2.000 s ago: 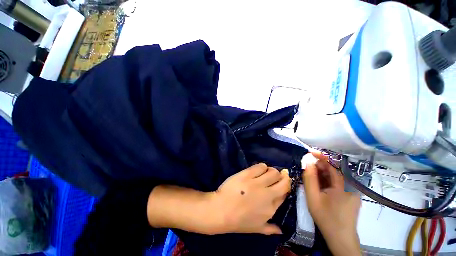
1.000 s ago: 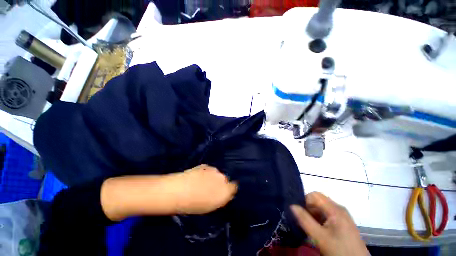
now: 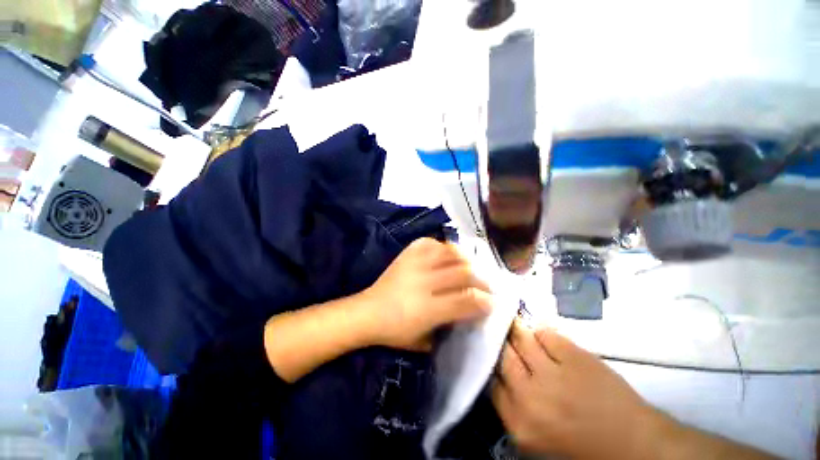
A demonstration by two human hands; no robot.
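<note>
The dark navy garment [image 3: 243,234] lies in a heap left of the machine head and runs down to the front edge. My left hand [image 3: 423,292] grips its upper right part near the presser foot area. A strip with a white face [image 3: 467,368], probably the waistband, hangs between my hands. My right hand [image 3: 557,386] pinches the strip's right edge with thumb and fingers. The needle and presser foot are not clearly visible. Pale frayed threads show on the navy cloth below my left hand.
The white machine head [image 3: 611,99] with a blue stripe fills the upper right, with its ribbed tension dial [image 3: 688,225] and a grey block [image 3: 578,286] below. A grey box with a fan [image 3: 85,207], blue crate [image 3: 99,346] and dark cloth [image 3: 211,58] are at left.
The view has shifted closer to the machine head. Both hands have moved up towards the needle area, and the strip's white face now shows between them. The yellow and red-handled scissors have left view.
</note>
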